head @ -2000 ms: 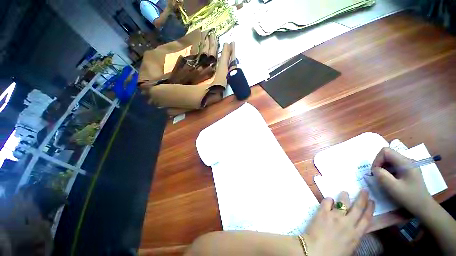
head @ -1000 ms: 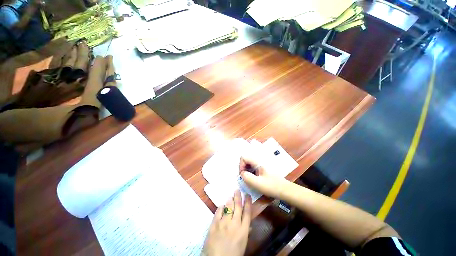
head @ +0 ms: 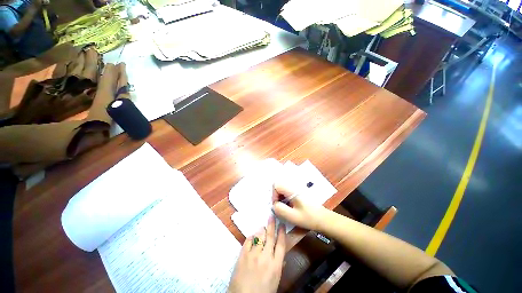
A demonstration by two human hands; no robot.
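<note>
White paper patterns [head: 252, 182] lie near the desk's front edge, partly under both hands. My right hand [head: 292, 207] is closed around a thin pen [head: 295, 196] with a dark end, its tip side over the patterns; the tip itself is hard to see. My left hand [head: 261, 257], with a green-stoned ring, rests with fingers extended on the lower edge of the patterns and holds nothing visible. Thick record sheets [head: 166, 246] with handwritten lines lie to the left, the top pages curled back.
A dark flat rectangle [head: 205, 117] and a black rounded object [head: 130, 119] lie beyond the sheets. Brown leather [head: 46, 140] is heaped at left. Pale sheets [head: 212, 43] lie on the white table. A drawer [head: 332, 278] stands open below the front edge. A person [head: 23, 28] is at far left.
The view has turned right since the earliest frame. The record sheets' lines now show. The right hand and pen have shifted slightly over the patterns; the pen's dark end shows lower.
</note>
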